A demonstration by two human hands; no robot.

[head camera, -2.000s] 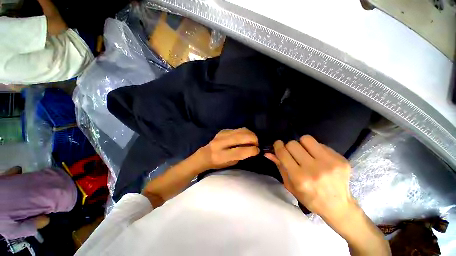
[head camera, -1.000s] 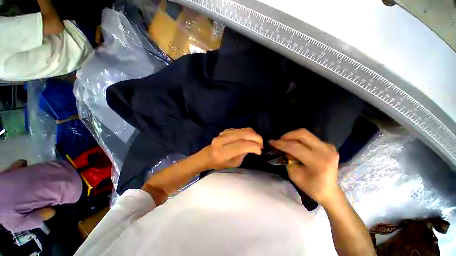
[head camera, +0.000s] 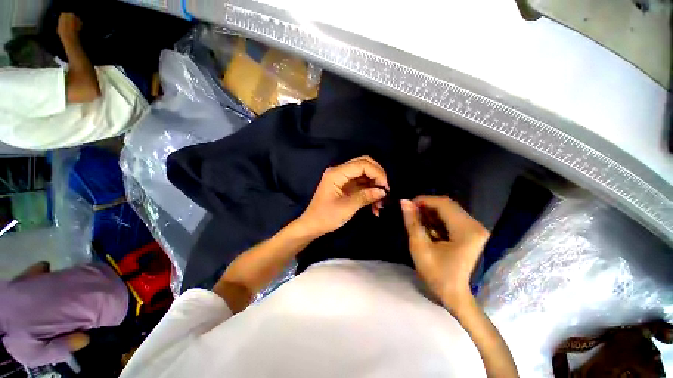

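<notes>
The dark garment point(head camera: 254, 159) lies spread over the lap, creased, one rounded part reaching left. My left hand point(head camera: 343, 196) is over its middle, fingers curled and thumb and fingertips close together; a tiny dark bit shows there, but I cannot tell if it is held or garment behind. My right hand point(head camera: 446, 247) is to the right, thumb and index finger nearly touching, with a gap between the two hands. Small thread snips point(head camera: 437, 233), with a yellowish part showing, sit in my right palm, mostly hidden by the fingers. Any thread is too fine to see.
A table edge with a ruler scale point(head camera: 443, 85) curves across above the hands. Clear plastic lies left point(head camera: 159, 159) and right point(head camera: 583, 258). A taped package point(head camera: 269, 77) is beyond the garment. Two people sit left, near a blue crate point(head camera: 99, 177). A brown strapped item point(head camera: 616, 354) is lower right.
Both hands have come off the dark fold they pinched together. My left hand has risen slightly, and the gap between the hands is wider. The snips' yellowish part shows in my right palm.
</notes>
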